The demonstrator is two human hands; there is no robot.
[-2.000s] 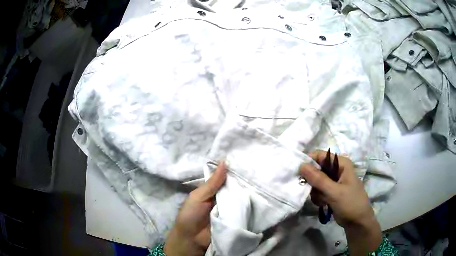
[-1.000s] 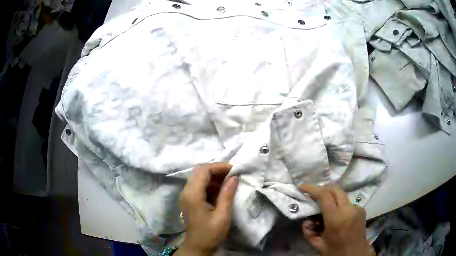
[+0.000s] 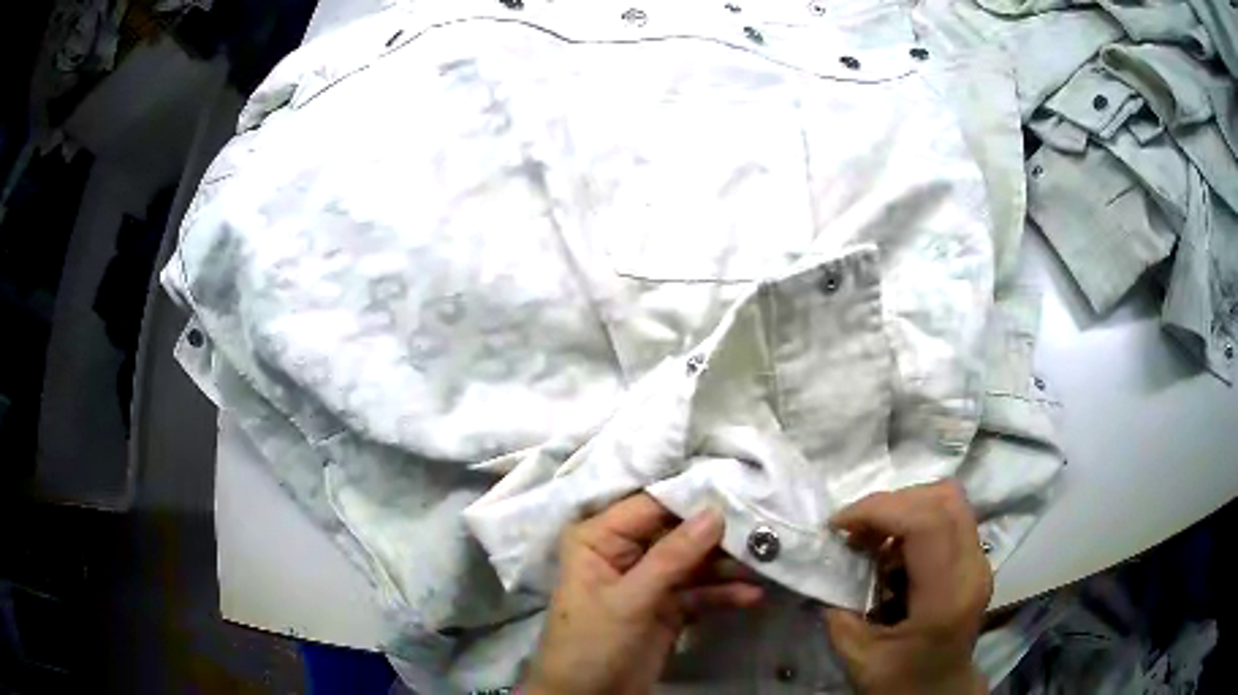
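An off-white jacket (image 3: 394, 272) with a faint grey motif lies spread in front of me. My left hand (image 3: 638, 584) pinches the near edge of its cuff between thumb and fingers. A metal button (image 3: 763, 542) shows on the cuff between my hands. My right hand (image 3: 916, 584) grips the cuff's right end. A small dark part of the thread snips (image 3: 888, 584) shows in the right palm; the rest is hidden. The opened cuff and sleeve (image 3: 828, 367) fold upward, with more metal buttons on them.
Greyer jackets (image 3: 1107, 217) lie crumpled at the upper right on the white table (image 3: 1127, 435). A large pale bin (image 3: 177, 258) with dark cloth stands at the left. More cloth (image 3: 1113, 645) lies below the table's right edge.
The sleeve end has been turned and opened, so its metal buttons show. My left hand has moved right and down along the cuff edge. The snips' points, visible earlier, are now hidden.
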